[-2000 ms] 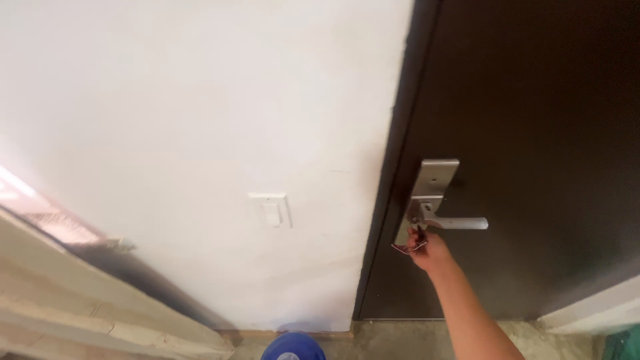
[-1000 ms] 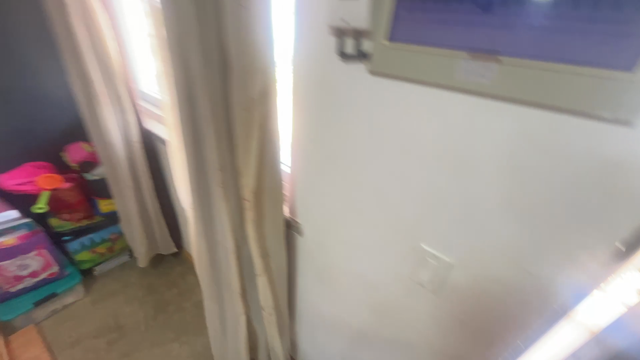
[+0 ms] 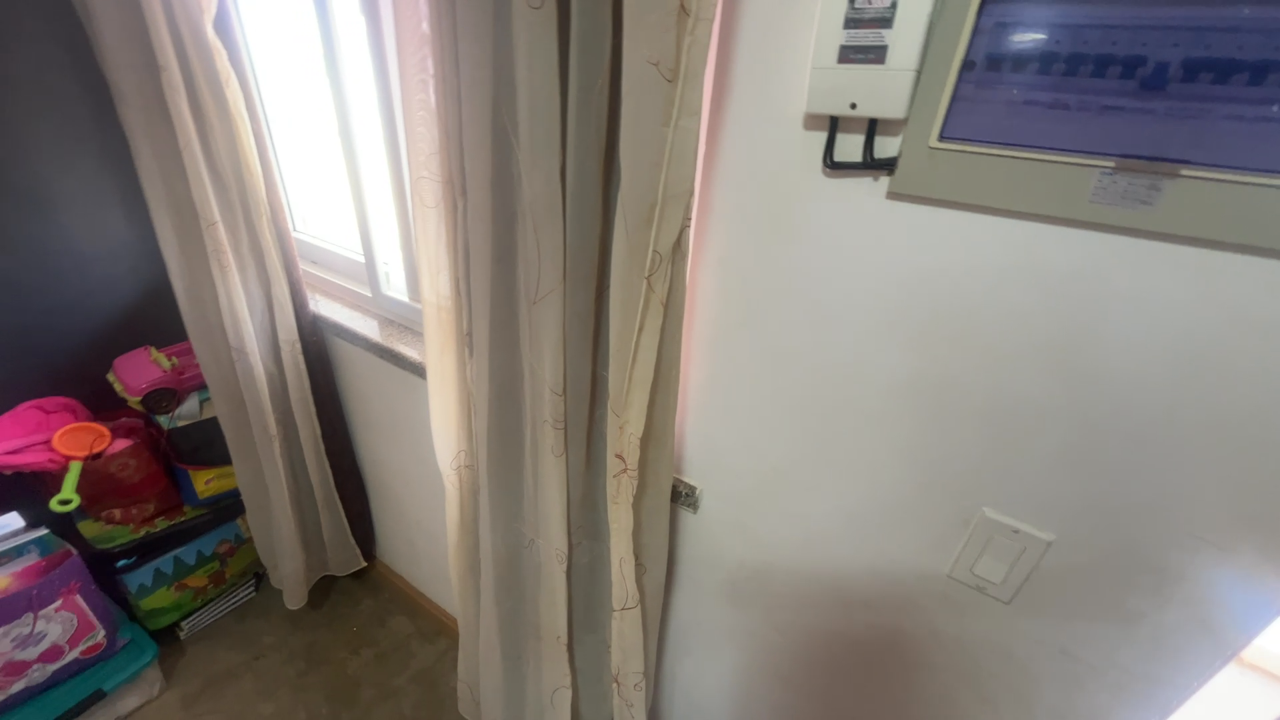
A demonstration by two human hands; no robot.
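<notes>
Neither my left hand nor my right hand shows in the head view, so what they hold cannot be seen. Long pale curtains (image 3: 545, 360) with a stitched scroll pattern hang on both sides of a bright window (image 3: 325, 140). On the white wall to the right sits a rocker light switch (image 3: 1000, 557). Above it is a breaker panel with a grey frame (image 3: 1010, 185) and a tinted cover, and a small white box (image 3: 862, 90) with black cables is beside the panel.
At the left, toys and bins stand by a dark wall: a pink toy car (image 3: 160, 378), an orange and green plastic toy (image 3: 80, 440), a picture-printed box (image 3: 190, 570) and a teal-edged bin (image 3: 110, 670). A stone windowsill (image 3: 370, 335) juts out behind the curtains. Brown floor (image 3: 320, 650) lies below.
The view has swung left from the dark door to the window and curtains. My right hand, at the door handle two seconds ago, is out of view.
</notes>
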